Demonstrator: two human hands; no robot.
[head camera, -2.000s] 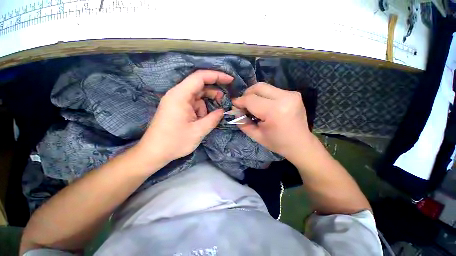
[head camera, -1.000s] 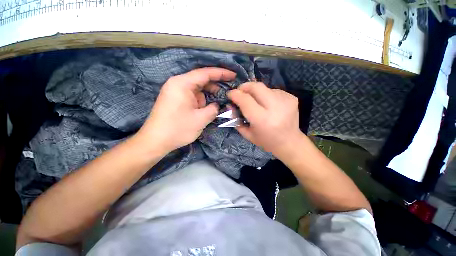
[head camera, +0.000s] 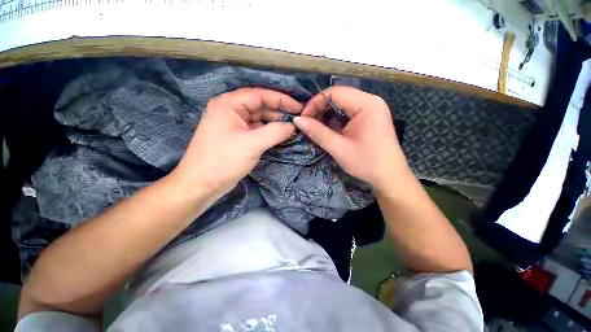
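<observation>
Dark grey patterned lining fabric (head camera: 142, 126) lies bunched on my lap below the table edge. My left hand (head camera: 227, 136) pinches a gathered bit of it between thumb and fingers. My right hand (head camera: 356, 130) meets it there, thumb and index fingertips touching the same spot. A small dark, thin metal tool (head camera: 337, 111), which looks like thread snips, sits inside the curled fingers of my right hand, its tip pointing up and left. The exact stitch or thread at the fingertips is too small to tell.
The white table (head camera: 291, 32) with its worn wooden edge (head camera: 194, 50) runs across the top, a printed ruler at far left. Black-and-white cloth (head camera: 541, 188) hangs at the right. Grey patterned cloth (head camera: 453, 136) hangs under the table. The floor (head camera: 372, 259) is green.
The snips' bright blades, earlier pointing left below my fingertips, have swung up into my right hand. My right thumb has come to my left fingertips.
</observation>
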